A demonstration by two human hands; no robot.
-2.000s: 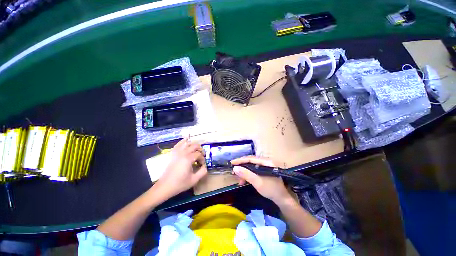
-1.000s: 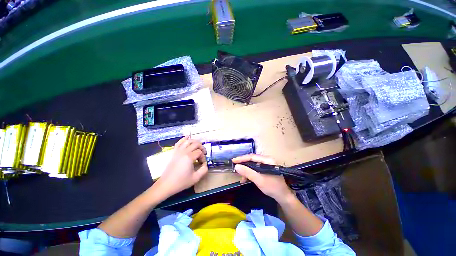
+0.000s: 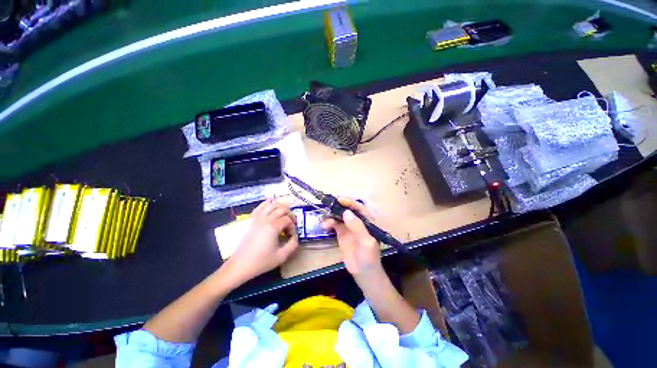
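Note:
A phone-like unit (image 3: 311, 224) lies on the near edge of the cardboard mat, between my hands. My left hand (image 3: 270, 233) rests at its left end, fingers bent together; a white battery (image 3: 229, 238) with a yellow edge lies partly under this hand. Whether the fingertips pinch a thin lead cannot be told. My right hand (image 3: 354, 233) holds the black soldering iron (image 3: 330, 202) above the unit, its thin tip pointing up and left, away from the board. Slim metal prongs (image 3: 299, 192) show beside the iron.
Two units (image 3: 246, 169) lie on bubble wrap behind my left hand. Batteries (image 3: 92, 219) stand stacked at left. A fan (image 3: 335, 118), a black box (image 3: 454, 154) with a solder spool, and heaped bubble wrap (image 3: 569, 136) stand behind and right. An open carton (image 3: 555, 287) is below the bench.
My right hand has turned and lifted the iron, so its tip has swung away from the unit toward the upper left. Items on the green belt have shifted right. My left hand has barely moved.

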